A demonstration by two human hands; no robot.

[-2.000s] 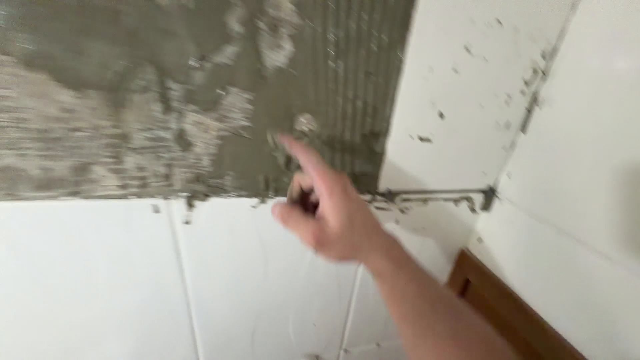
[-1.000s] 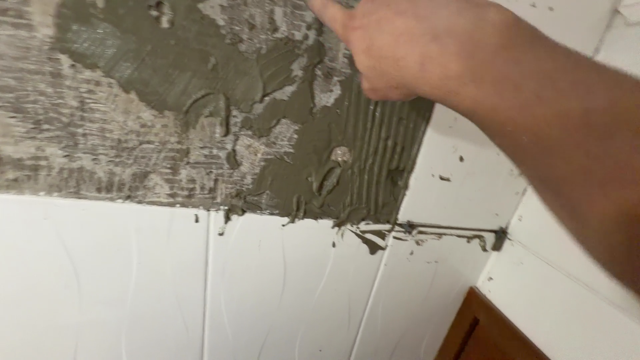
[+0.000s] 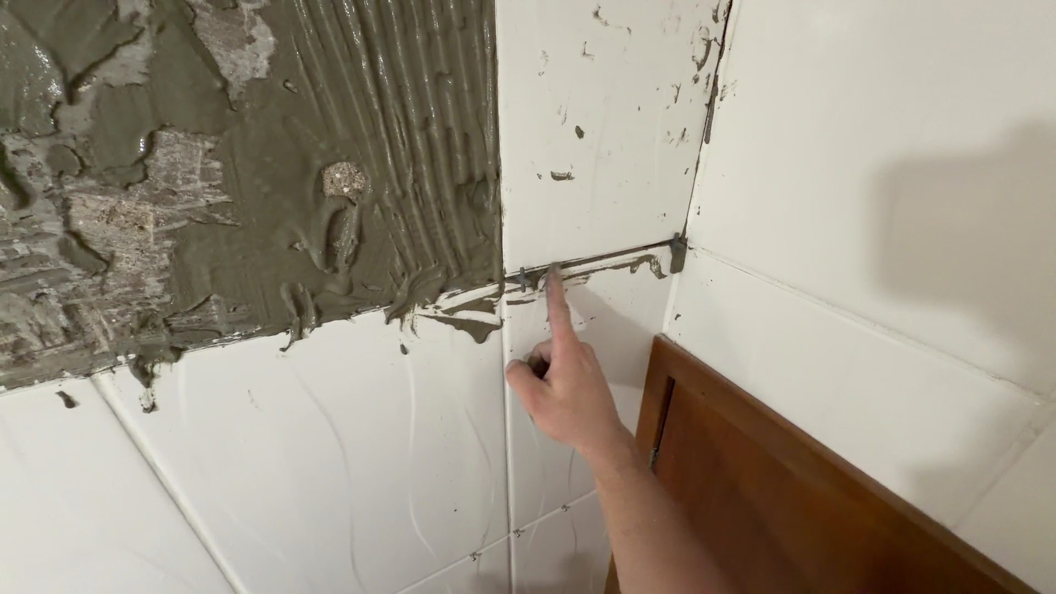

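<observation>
My right hand (image 3: 569, 388) has its index finger extended, the tip touching the mortar-smeared joint between white wall tiles. Its other fingers are curled, with a dark patch beside the thumb; no held object can be made out. Just left of the fingertip, a small grey tile spacer (image 3: 521, 280) sits in the joint, and another spacer (image 3: 678, 252) is at the wall corner. Wet grey-green mortar (image 3: 412, 165), partly combed into ridges, covers the wall at upper left. Beside it stands a white tile (image 3: 606, 140) with mortar specks. My left hand is out of view.
Below the mortar are white tiles (image 3: 330, 445) with small spacers (image 3: 518, 533) in a lower joint. A tiled side wall (image 3: 825, 190) meets this wall at the right corner. A brown wooden door or panel with a frame (image 3: 792, 429) stands at lower right, close to my forearm.
My right hand has moved down from the upper part of the mortar area to the joint at its lower right. The view is now closer to the corner.
</observation>
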